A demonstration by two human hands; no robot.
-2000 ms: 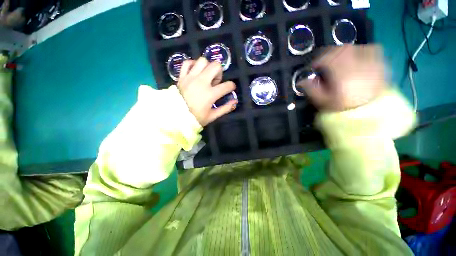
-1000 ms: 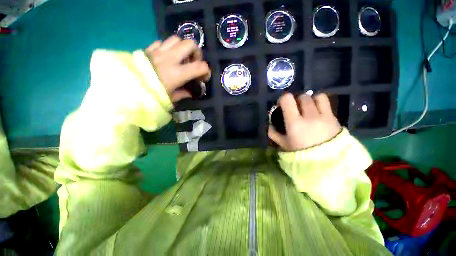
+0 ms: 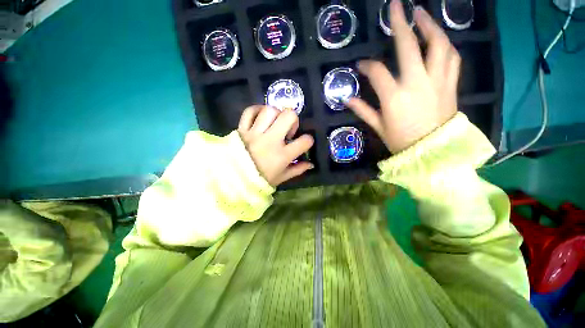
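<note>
The black foam tray [image 3: 249, 72] lies in front of me, with round smartwatches in its pockets. The upper row shows dark screens with small text, such as the smartwatch [image 3: 275, 36]. Two smartwatches below have bright white screens [image 3: 284, 96] [image 3: 340, 88]. A smartwatch with a blue and white screen [image 3: 345, 144] lies in the near row. My left hand [image 3: 274, 142] is curled around a smartwatch in the near row, mostly hidden by the fingers. My right hand [image 3: 417, 83] is open, fingers spread above the tray, a fingertip close to a white screen.
The teal mat [image 3: 96, 115] lies around the tray. A white cable [image 3: 545, 109] runs down the right side. A red stool [image 3: 558, 256] stands at the lower right. Another person's yellow-green sleeve [image 3: 45, 256] shows at the lower left.
My left hand has moved from the left column to the near row, and the left pocket shows empty. My right hand has let go of the near-row smartwatch, risen and opened.
</note>
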